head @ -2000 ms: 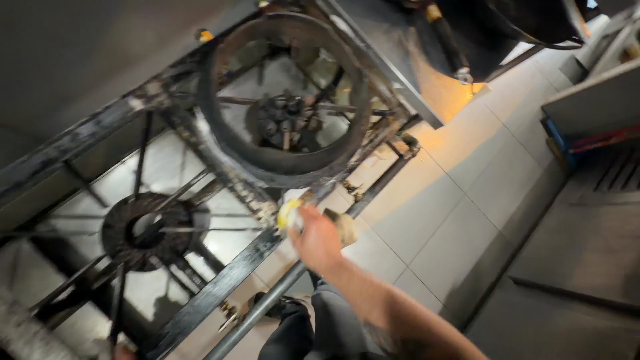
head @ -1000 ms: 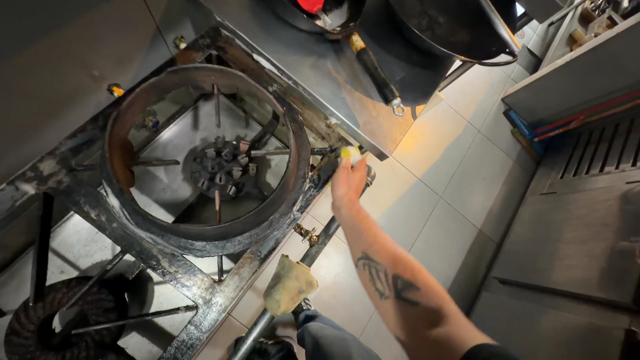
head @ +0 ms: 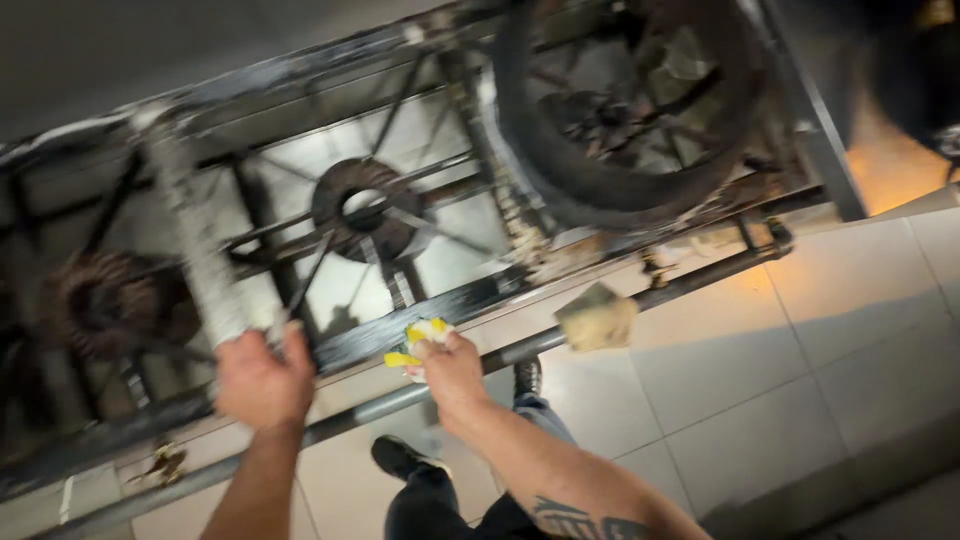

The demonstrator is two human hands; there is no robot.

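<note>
My right hand (head: 454,371) grips a crumpled yellow and white sponge or cloth (head: 424,341) against the front bar of the stove frame (head: 450,300). Farther left, my left hand (head: 262,371) has its fingers curled at the frame's front edge, around what looks like a thin metal handle or rod; blur hides its exact shape. Behind my hands is a round cast-iron burner (head: 367,206) among bare support bars. A beige folded cloth (head: 598,319) hangs over the front pipe (head: 517,352), right of my right hand.
A large iron wok ring (head: 525,150) surrounds the burner at upper right. Another burner (head: 105,304) lies at the left. Brass gas valves (head: 656,270) stand along the front pipe. Below are floor tiles (head: 742,375) and my shoes (head: 405,457).
My right hand has moved left along the stove front from beside the wok ring, still holding the yellow and white item. My left hand has come into view. The view has swung left.
</note>
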